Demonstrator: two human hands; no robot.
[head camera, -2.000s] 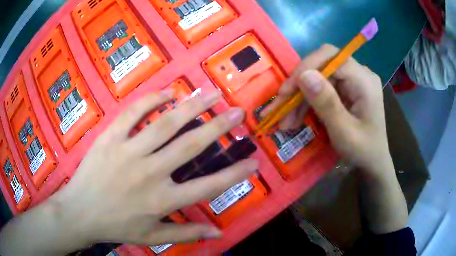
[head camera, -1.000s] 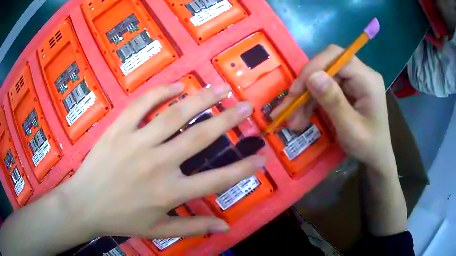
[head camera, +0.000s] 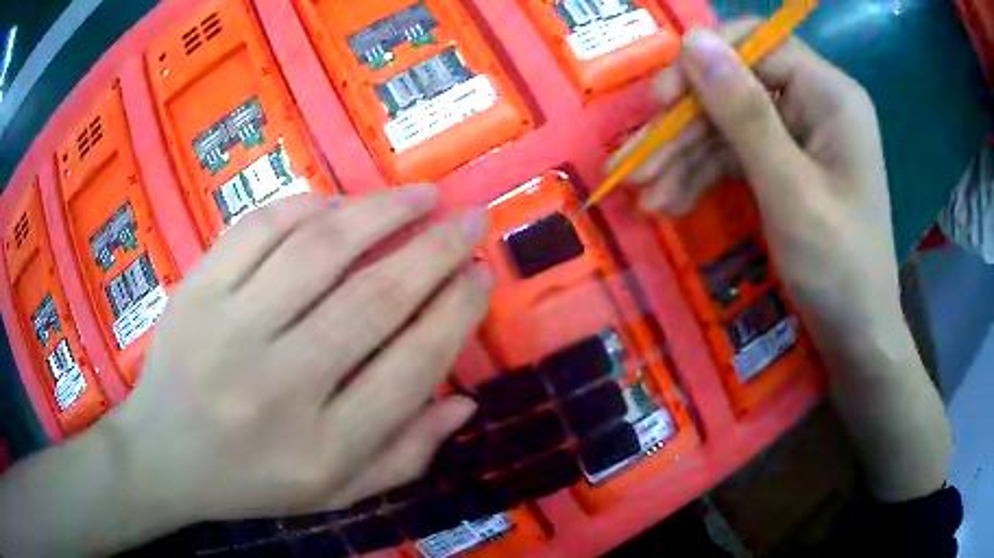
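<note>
My left hand (head camera: 316, 349) lies palm down over the foam tray (head camera: 572, 136). A sticker sheet with rows of black pads (head camera: 534, 420) extends from beneath its thumb side across the phones; whether the fingers grip it is hidden. My right hand (head camera: 801, 164) holds a yellow-orange pointed stick (head camera: 698, 104), its tip near the upper edge of an orange phone housing (head camera: 545, 322). A single black pad (head camera: 545, 244) sits at that housing's upper end, left of and below the tip. The sheet covers part of its lower half.
Other orange housings (head camera: 420, 82) with metal slots and white labels sit in tray recesses at left and top. One more housing (head camera: 741, 294) lies below my right hand. The dark green bench surface (head camera: 926, 82) shows at upper right. A dark sleeve (head camera: 910, 529) is at lower right.
The housings and tray appear shifted right in view. The stick tip has moved up to the middle housing's upper end. That end is now uncovered, its pad visible; the sheet extends lower, beyond my left fingers.
</note>
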